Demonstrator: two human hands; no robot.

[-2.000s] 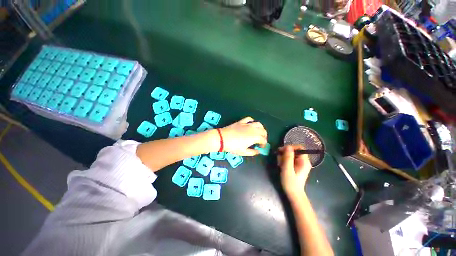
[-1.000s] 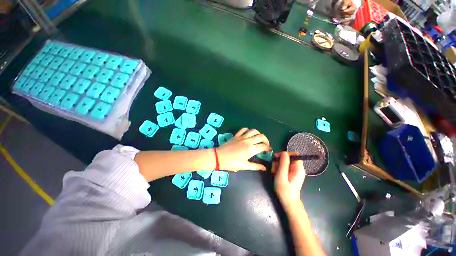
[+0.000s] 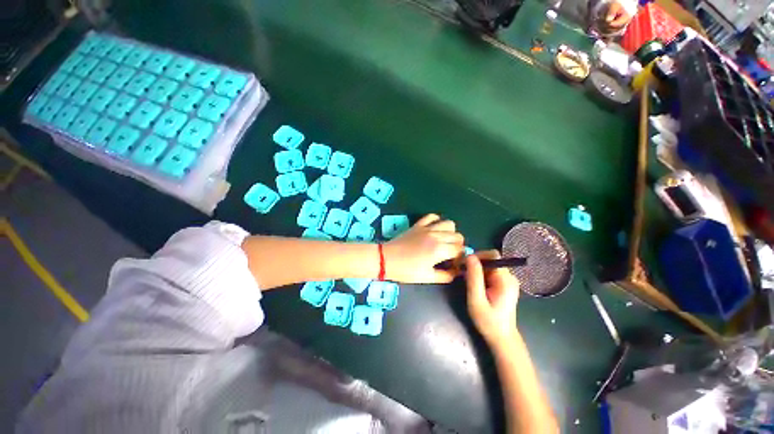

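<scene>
My left hand is at the bench's middle, its fingertips around a turquoise housing, of which only a small edge shows. My right hand holds a dark pen-like tool lying across its fingers. One end of the tool reaches over the round dish of grey grains, the other end meets my left fingertips. Many loose turquoise housings lie left of my left hand, some hidden under my forearm.
A clear tray of turquoise housings stands at the left. One housing lies beyond the dish. A slim rod lies right of it. A blue bin, black gridded tray and white carton stand at the right.
The view has shifted, so the bench things sit differently in the picture. The housing at my left fingertips is now mostly covered. The tool now reaches my left fingertips.
</scene>
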